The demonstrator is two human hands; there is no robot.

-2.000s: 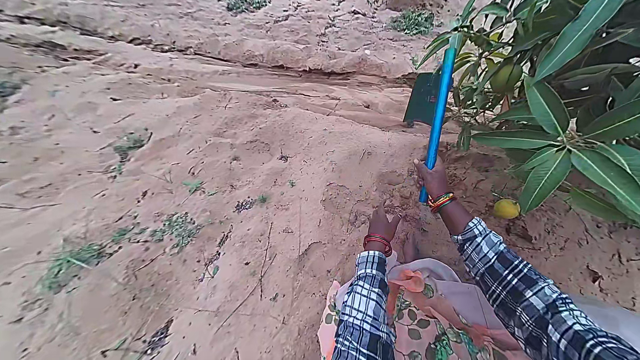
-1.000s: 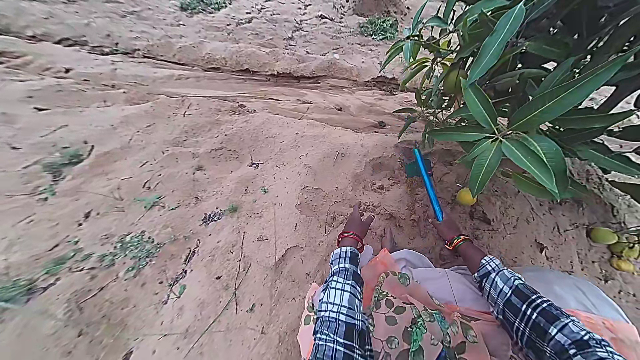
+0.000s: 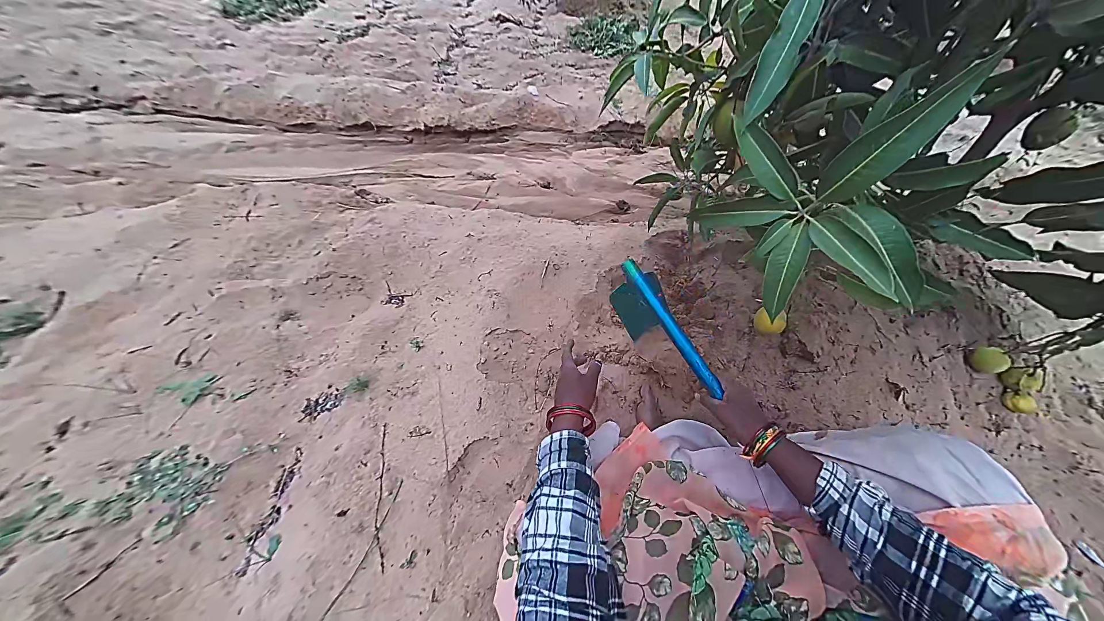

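My right hand (image 3: 735, 412) grips the lower end of the blue handle of a hoe (image 3: 677, 336). Its dark green metal blade (image 3: 636, 307) is down at the soil below the leafy branches. Left of the hoe, my left hand (image 3: 576, 379) is held over the sandy ground with its fingers apart and nothing in it. Red bangles circle the left wrist, and colourful ones the right. A bare foot (image 3: 649, 407) shows between the hands, in front of the patterned cloth (image 3: 664, 535) over my lap.
A mango tree (image 3: 828, 207) with long leaves overhangs the right side. One yellow fruit (image 3: 769, 322) hangs low near the hoe, and several more (image 3: 989, 360) rest at the far right. Dry twigs (image 3: 379, 500) and small weeds (image 3: 172, 479) dot the sand at left.
The hoe was raised, its blade up by the leaves, two seconds ago; it has come down to the soil in my right hand. My left hand stays free. The view has shifted somewhat right.
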